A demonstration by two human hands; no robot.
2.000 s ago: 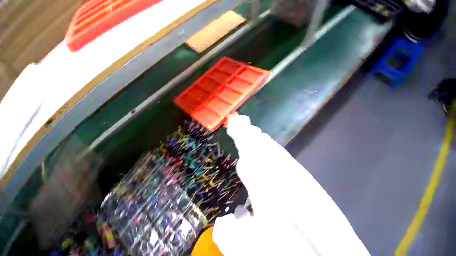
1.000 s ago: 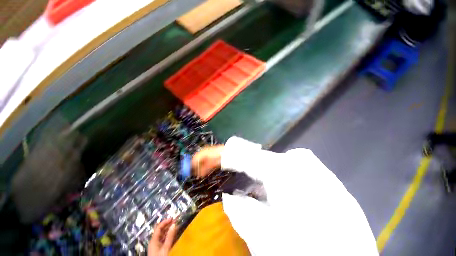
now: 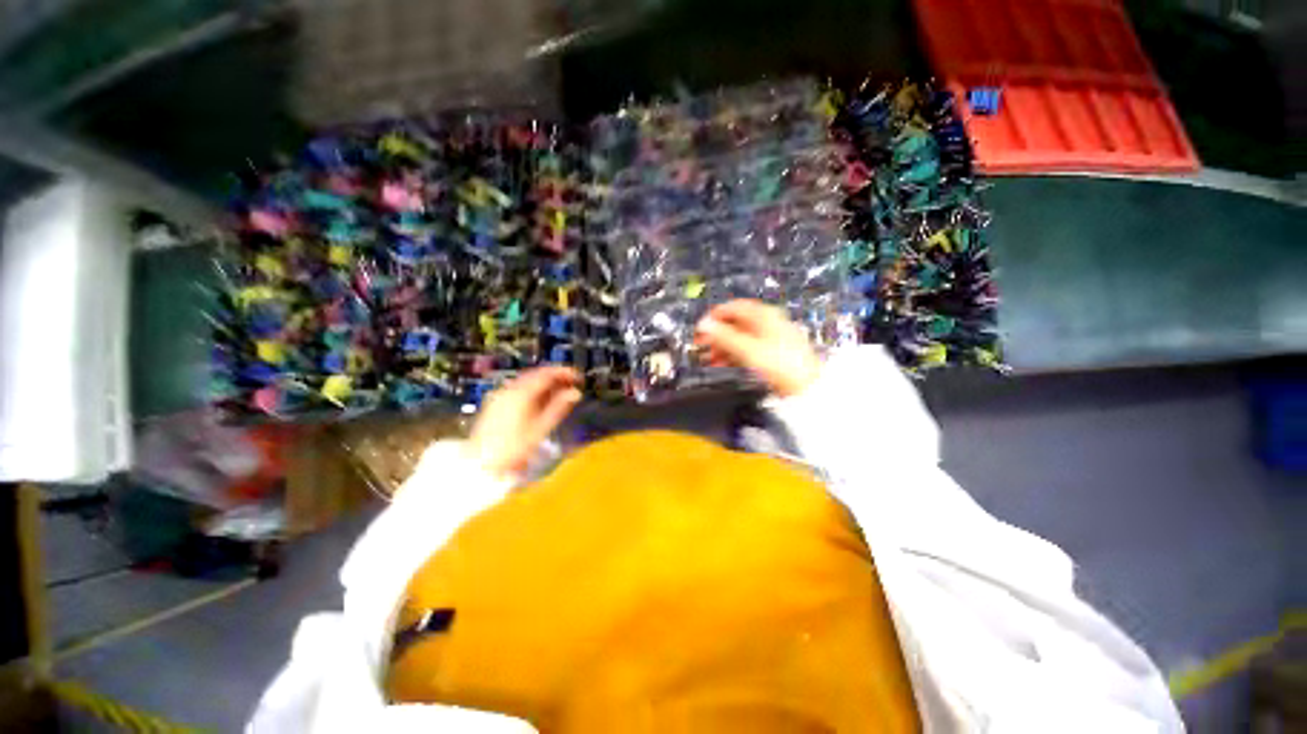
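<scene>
A clear compartment tray (image 3: 731, 215) lies in front of me over a bristling mass of coloured leaded parts. More of these parts (image 3: 387, 273) spread to its left, and a narrower band (image 3: 925, 230) stands to its right. My right hand (image 3: 760, 341) is over the near right part of the clear tray, fingers bent; blur hides whether it pinches a small part. My left hand (image 3: 528, 416) is at the pile's near edge, left of the tray, thumb and fingers apart, with nothing clear in it.
A red-orange compartment tray (image 3: 1061, 129) lies at the far right with one blue part (image 3: 983, 101) at its left side. A greyish translucent tray (image 3: 423, 58) is behind the pile. White slabs (image 3: 65, 330) stand at the left end. Bags and a carton (image 3: 323, 480) are below the bench edge.
The view has swung from the right to straight over the parts. My right hand has moved from the right band to the clear tray. A blue part now shows in the red-orange tray.
</scene>
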